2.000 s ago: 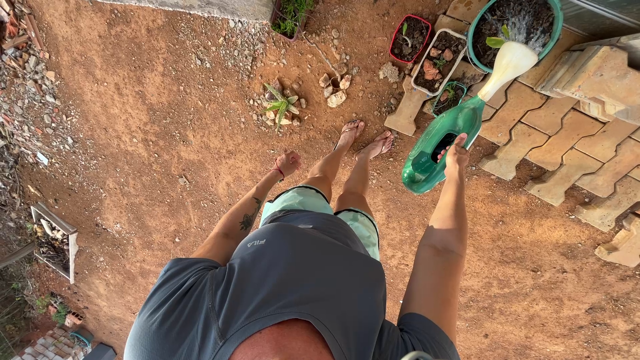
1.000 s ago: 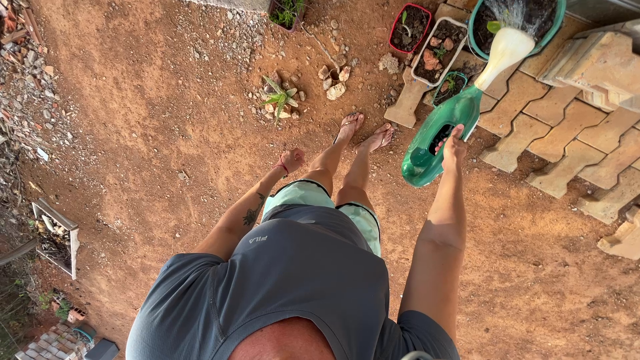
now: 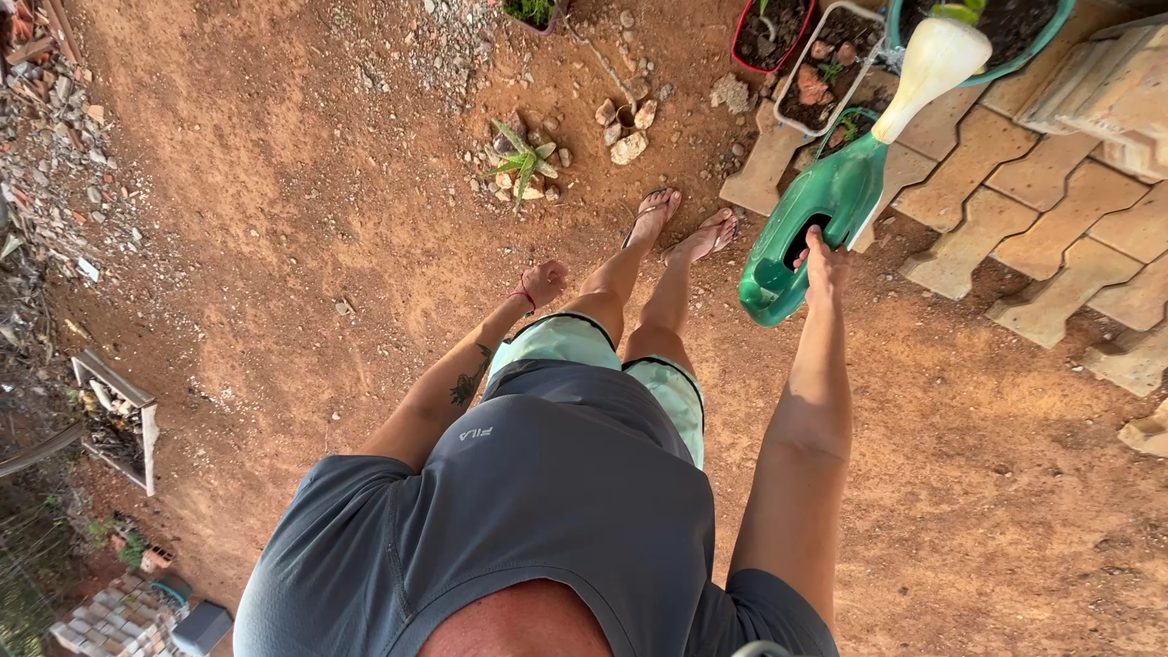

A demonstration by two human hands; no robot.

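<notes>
My right hand (image 3: 824,265) grips the handle of a green plastic watering can (image 3: 821,201), held out at the right with its pale spout (image 3: 931,68) pointing to the upper right. The spout's wide end overlaps a round teal pot (image 3: 1049,36) of dark soil with a green plant. A little water shows at the pot's left edge. Beside it are a white rectangular planter (image 3: 778,114) with soil and stones, a red-rimmed pot (image 3: 757,66) and a small green pot partly behind the can. My left hand (image 3: 545,282) hangs by my thigh, fingers curled, holding nothing visible.
Interlocking paving blocks (image 3: 1049,224) lie at the right, below a stack of blocks (image 3: 1109,91). An aloe-like plant (image 3: 522,161) ringed by stones grows in the dirt ahead of my feet. Rubble (image 3: 73,155) lines the left side, near a wooden-framed box (image 3: 151,447).
Water sprayed from the spout over the teal pot in both earlier frames; now only a little shows at its left edge. My right hand still holds the can.
</notes>
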